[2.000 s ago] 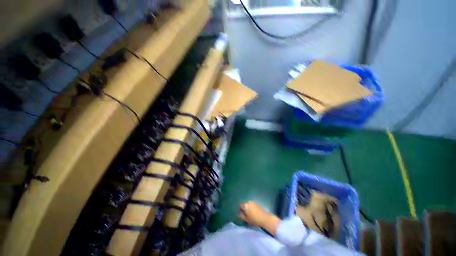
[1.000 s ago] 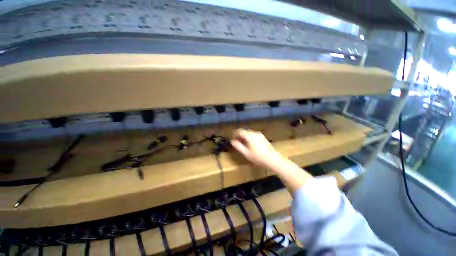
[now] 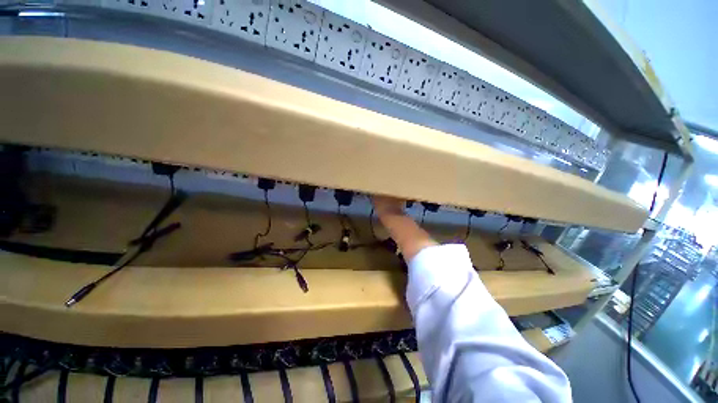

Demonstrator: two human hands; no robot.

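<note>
My right hand (image 3: pixel 391 214) reaches in under the upper padded edge (image 3: pixel 315 142), at the row of plugged-in black adapters. Its fingertips are hidden by the edge, so I cannot tell whether they grip an adapter. Black adapters hang to its left, one of them close by (image 3: pixel 343 197), and more to its right (image 3: pixel 476 212). Thin black leads hang from them onto the tan shelf (image 3: pixel 212 228). One lead's barrel plug (image 3: pixel 303 283) lies over the lower padded edge (image 3: pixel 197 303). My left hand is not in view.
A long socket strip (image 3: pixel 382 63) runs above the upper padded edge. Flat black cables (image 3: pixel 287 386) drape over the lowest padded edge, below a dark row of wired parts (image 3: pixel 189 360). A rack post and a hanging black cable (image 3: pixel 632 315) stand at the right, before a window.
The view has swung from the floor crates to the rack and moved closer. My right hand has moved from above the shelf's leads up under the upper padded edge.
</note>
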